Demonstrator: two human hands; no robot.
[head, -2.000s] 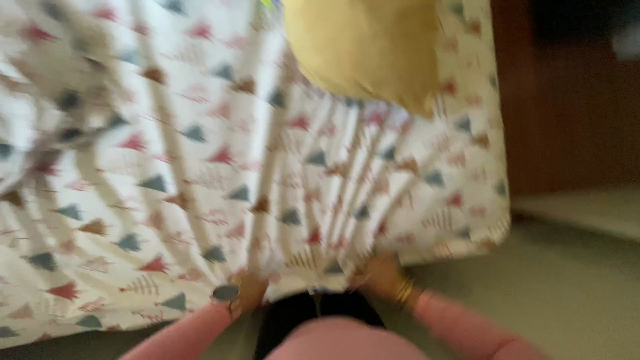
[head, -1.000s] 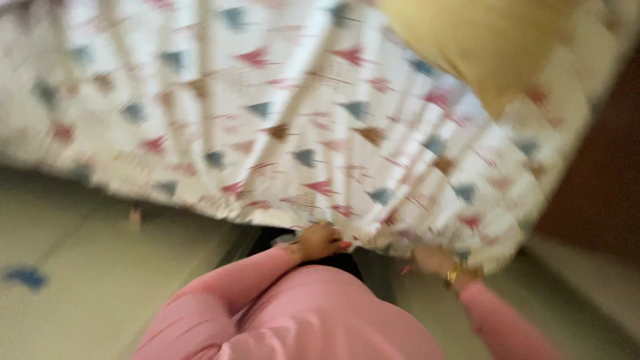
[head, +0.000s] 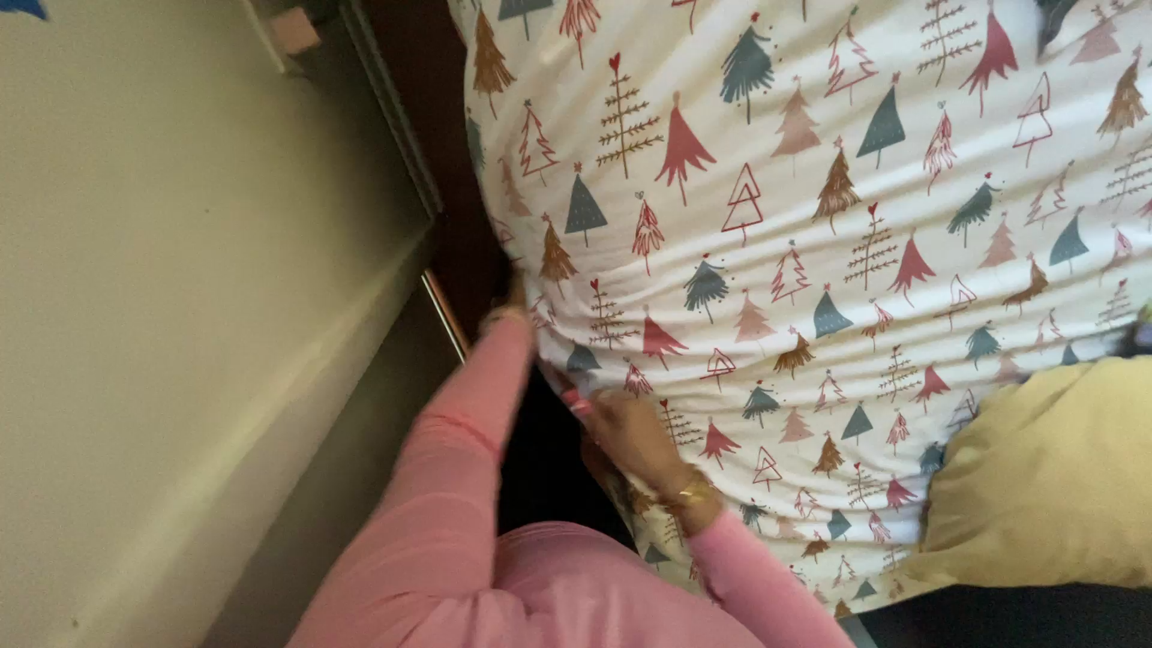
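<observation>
A white fitted sheet printed with red, grey and brown trees covers the mattress, with creases running across it. At the mattress edge my right hand, with a gold bracelet at the wrist, grips the sheet's border, fingers curled. Further along the same edge, my left hand reaches down beside the mattress; its fingers are mostly hidden by the sheet, so its hold cannot be told. A yellow pillow lies on the sheet at the lower right.
Dark brown wooden bed frame shows along the mattress side. A pale floor lies to the left, with a small pinkish object and part of a blue thing at the top left.
The view has turned strongly, bringing the bed's side and frame into sight. My left hand has moved away from my right and now reaches down beside the mattress.
</observation>
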